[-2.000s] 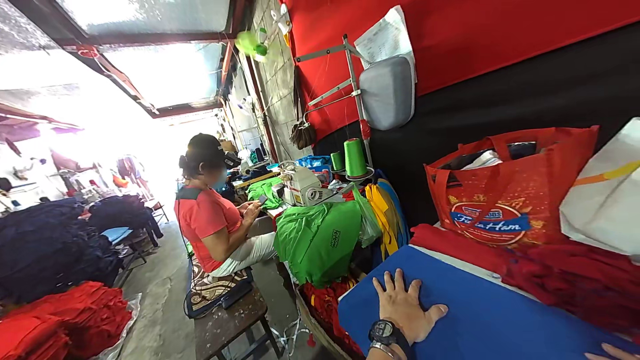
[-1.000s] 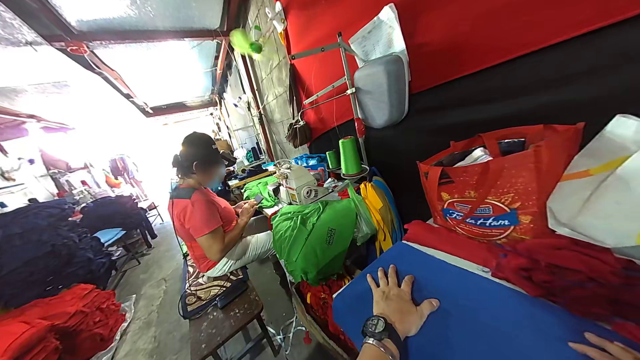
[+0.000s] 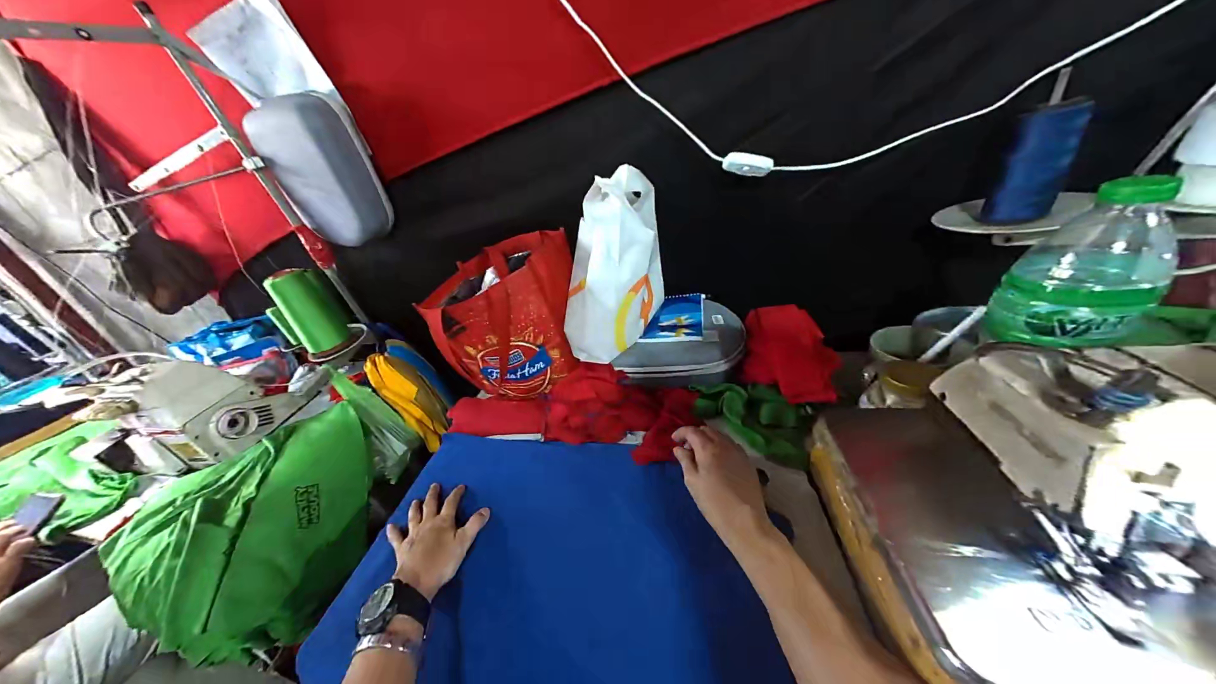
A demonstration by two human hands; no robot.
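Blue fabric (image 3: pixel 579 560) lies spread on the work surface before me. My left hand (image 3: pixel 435 540), with a watch on the wrist, rests on its left part, fingers spread and nothing held. My right hand (image 3: pixel 714 472) is at the fabric's upper right edge, its fingers curled beside crumpled red cloth (image 3: pixel 608 407); whether they pinch the cloth cannot be made out. Dark green cloth (image 3: pixel 750 415) lies just beyond that hand. Behind the red cloth stand a red shopping bag (image 3: pixel 518 328) and a white bag (image 3: pixel 616 271).
At left are green cloth (image 3: pixel 256 522), a sewing machine (image 3: pixel 214 408), a green thread cone (image 3: pixel 309 309) and a co-worker's hand (image 3: pixel 11 551). A gray case (image 3: pixel 698 347) sits behind. At right stand a shiny metal-topped table (image 3: pixel 912 503) and a bottle of green liquid (image 3: pixel 1083 266).
The view has swung to the right. My left hand stays flat on the blue fabric. My right hand, only partly seen at the frame's edge before, is now beside the red cloth.
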